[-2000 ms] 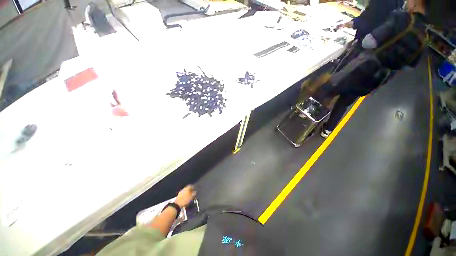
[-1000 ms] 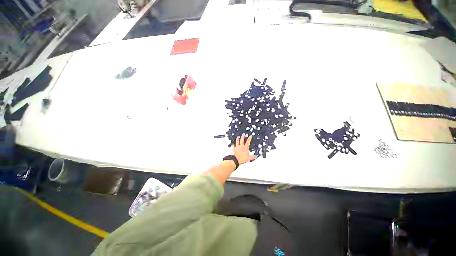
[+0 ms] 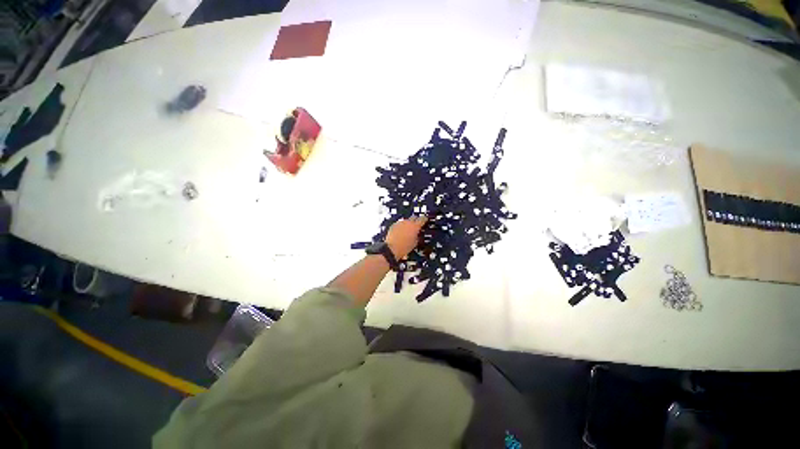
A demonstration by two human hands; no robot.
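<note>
A large heap of black strap tabs with silvery-white spots (image 3: 460,197) lies on the white table. My left hand (image 3: 406,238), bare with a black wristband, reaches into the heap's lower left side. Its fingers are curled down among the tabs, and whether they grip one cannot be told. A smaller heap of the same tabs (image 3: 596,270) lies to the right. A small pile of silvery rings (image 3: 679,291) is beside it. My right hand is not in view.
A red holder (image 3: 296,142) and a red-brown patch (image 3: 301,40) lie left of the heap. Clear plastic bags (image 3: 605,92) lie at the back right. A tan board (image 3: 746,250) with a row of black tabs is at the far right. A clear container (image 3: 239,338) is below the table's front edge.
The view has swung from the aisle to the table. My left hand rose from below the table edge to the heap, first spread on its near edge, now further in with fingers curled.
</note>
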